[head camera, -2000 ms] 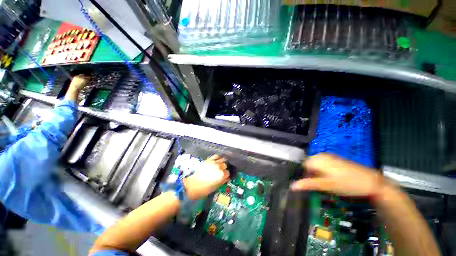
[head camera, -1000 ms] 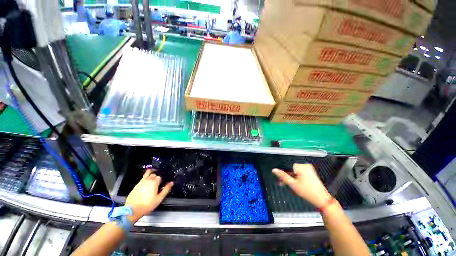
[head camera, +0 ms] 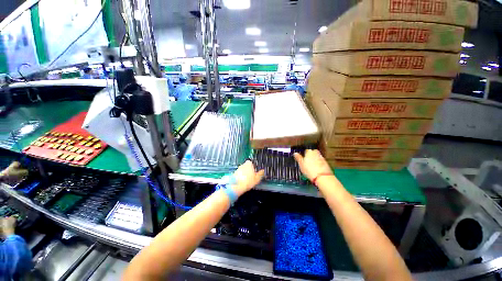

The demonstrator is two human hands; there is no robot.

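Observation:
A clear ribbed blister tray with dark parts [head camera: 278, 166] lies on the green shelf, its back part under an open brown carton with a white inside [head camera: 283, 118]. My left hand [head camera: 247, 176], with a light blue wrist band, is at the tray's left front corner. My right hand [head camera: 312, 164], with a thin red cord, is at its right side, just below the carton's front edge. Both hands seem to touch the tray's sides, but the fingertips are small and partly hidden, so a firm grip cannot be told.
Stacked brown cartons [head camera: 385, 110] stand right of the open carton. Clear ribbed trays [head camera: 214, 144] lie to the left. Below the shelf are a blue component tray [head camera: 299, 244] and a black bin [head camera: 239, 219]. A metal post and red tray [head camera: 66, 144] stand further left. Another person's hands show far left.
Both hands have moved up from over the bin and the ribbed area beside the blue tray to the blister tray on the shelf. The view has tilted up, away from the boards.

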